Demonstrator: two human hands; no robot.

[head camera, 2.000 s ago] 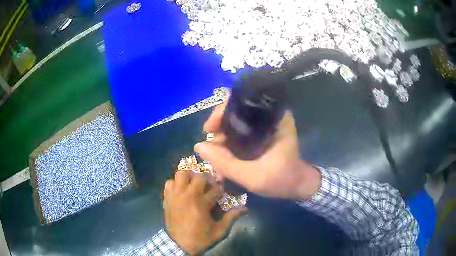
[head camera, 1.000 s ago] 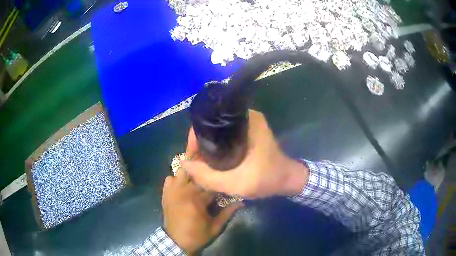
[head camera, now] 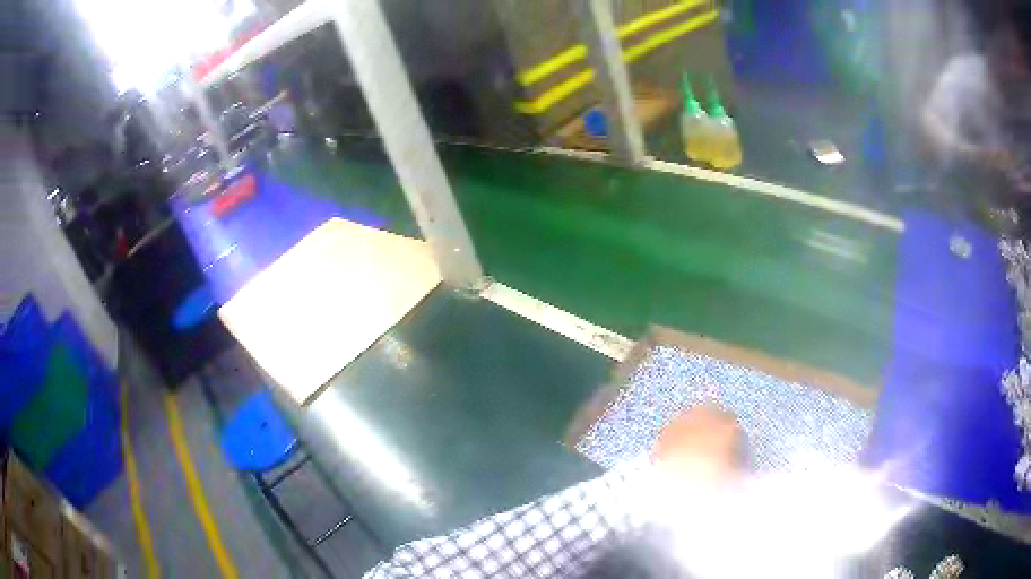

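My left hand (head camera: 703,443) is blurred, at or over the brown cardboard screw tray (head camera: 763,379), which is full of tiny silver-blue screws. A white glare covers the lower part of the hand and the tray's near side, so its fingers cannot be made out. A checked sleeve runs to it from the bottom edge. A few small pale inserts (head camera: 941,569) show at the bottom right edge. My right hand and the screwdriver are not visible.
The blue sheet (head camera: 947,351) lies right of the tray. A green belt (head camera: 678,243) runs behind. A pale post (head camera: 405,147) stands beside a tan cardboard sheet (head camera: 339,300). Yellow-green bottles (head camera: 710,136) stand across the belt. A blue stool (head camera: 258,433) is at left.
The view has swung left and up. My left hand has moved from the inserts to the screw tray. My right hand, the screwdriver and most of the insert pile have left the picture.
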